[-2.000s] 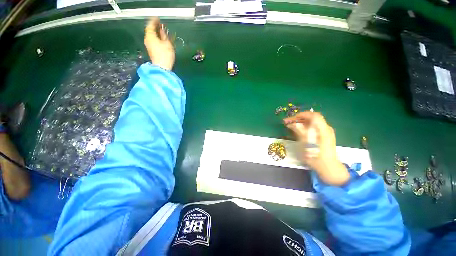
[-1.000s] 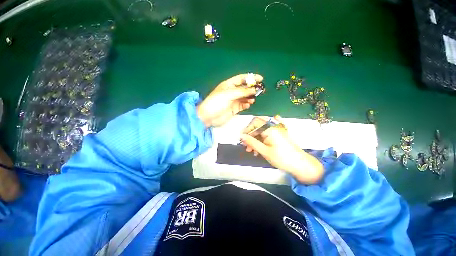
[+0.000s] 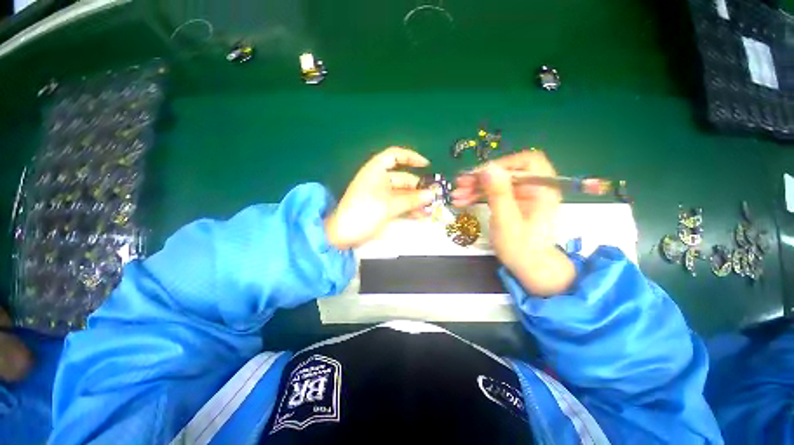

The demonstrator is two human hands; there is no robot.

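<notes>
My left hand pinches a small round module between its fingertips, above the white sheet's far edge. My right hand holds a slim pen-like tool, its reddish-brown end pointing right and its tip side at the module. The exact contact is blurred. A cluster of small gold parts lies on the white sheet just below the fingers. A black strip lies on the sheet nearer to me. Small curved dark and gold pieces lie on the green surface beyond my hands, partly hidden by the right one.
A clear blister tray lies at left, dark stacked trays at upper right. Loose curved pieces lie at right. Modules are spread along the far side. Another person's hand shows at the left edge.
My left hand came back from the far side with a module. My right hand moved up and right from the black strip to the module, with the tool now across it. The view has shifted.
</notes>
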